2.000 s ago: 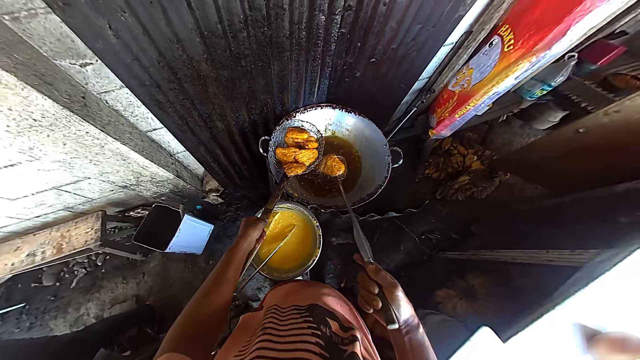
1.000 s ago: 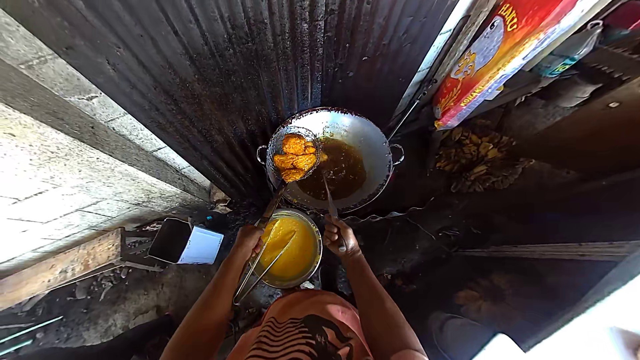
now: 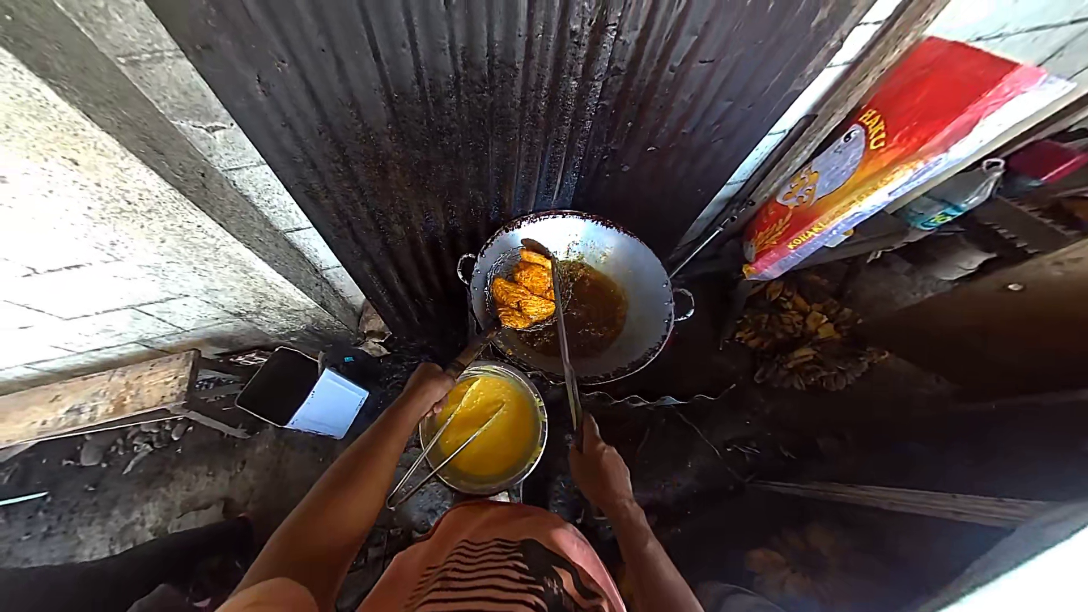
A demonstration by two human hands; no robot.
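My left hand (image 3: pixel 430 389) grips the dark handle of a wire skimmer (image 3: pixel 501 270), whose basket holds several orange-brown fried pieces (image 3: pixel 522 294) over the left side of a wok (image 3: pixel 642 340). Dark oil (image 3: pixel 595 310) lies in the wok. In my right hand (image 3: pixel 600 463) is a long metal ladle or turner (image 3: pixel 563 340); its dark head is at the top of the fried pieces. Just below the wok stands a bowl of yellow batter (image 3: pixel 489 433), with metal tongs (image 3: pixel 442 455) resting in it, touched by neither hand.
A corrugated metal sheet (image 3: pixel 510 102) stands behind the wok. At left are a wooden bench (image 3: pixel 102 395) and an open white container (image 3: pixel 330 404). A red printed sack (image 3: pixel 892 153) hangs or leans at upper right, above a dried yellowish-brown heap (image 3: pixel 799 336).
Two seconds ago the turner held a fried piece over the oil; its head has since moved left onto the pieces in the skimmer. My left hand still holds the skimmer.
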